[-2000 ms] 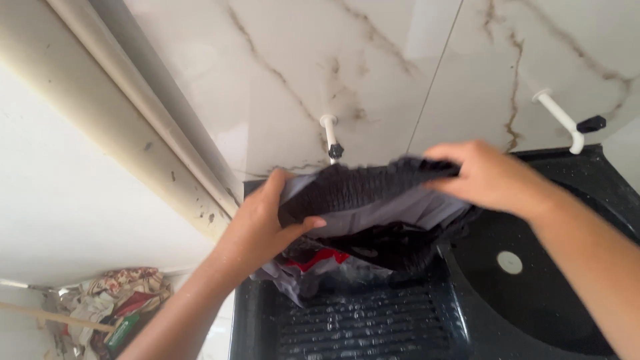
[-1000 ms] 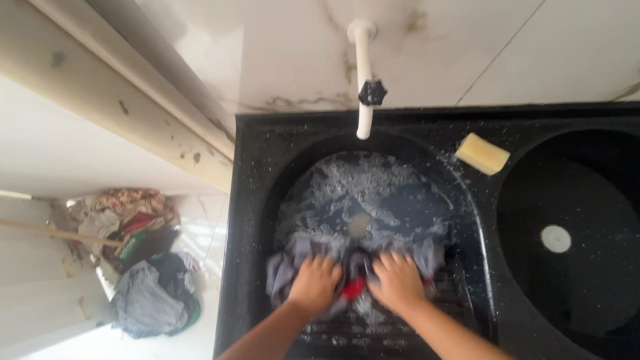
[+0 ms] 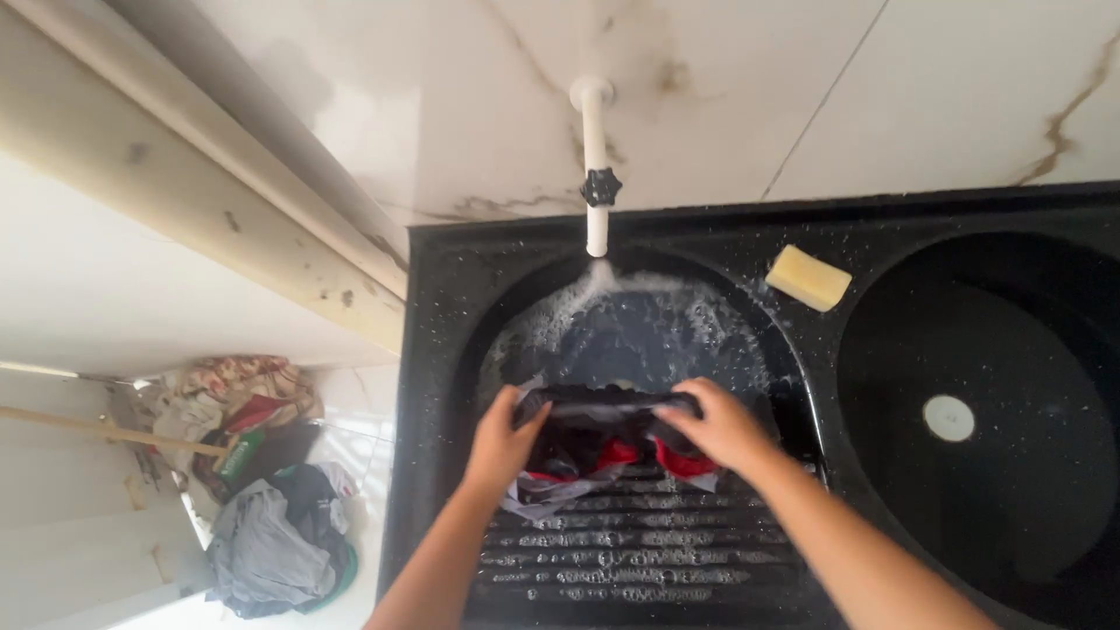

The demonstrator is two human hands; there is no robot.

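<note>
A wet dark garment with red and grey parts (image 3: 595, 437) is stretched between my two hands, its gathered waistband toward the tap. My left hand (image 3: 512, 433) grips the left end of the band, and my right hand (image 3: 713, 424) grips the right end. The garment hangs over the upper ridges of the black sink's washboard (image 3: 612, 556), which is covered in suds. Beyond it lies soapy water (image 3: 630, 332) in the basin. Water runs from the white tap (image 3: 596, 223) with a black handle. A yellow bar of soap (image 3: 808, 278) rests on the ledge to the right.
A second round basin with a pale drain (image 3: 948, 418) is at the right. Marble-patterned tiles (image 3: 717, 87) rise behind the sink. On the floor at the left are heaped clothes (image 3: 280, 542), more cloths (image 3: 254, 385) and a broom with a green head (image 3: 239, 459).
One second ago both hands pressed the garment down on the washboard; now they hold it up by its band. The first frame showed it held open above the sink, and the view has shifted since.
</note>
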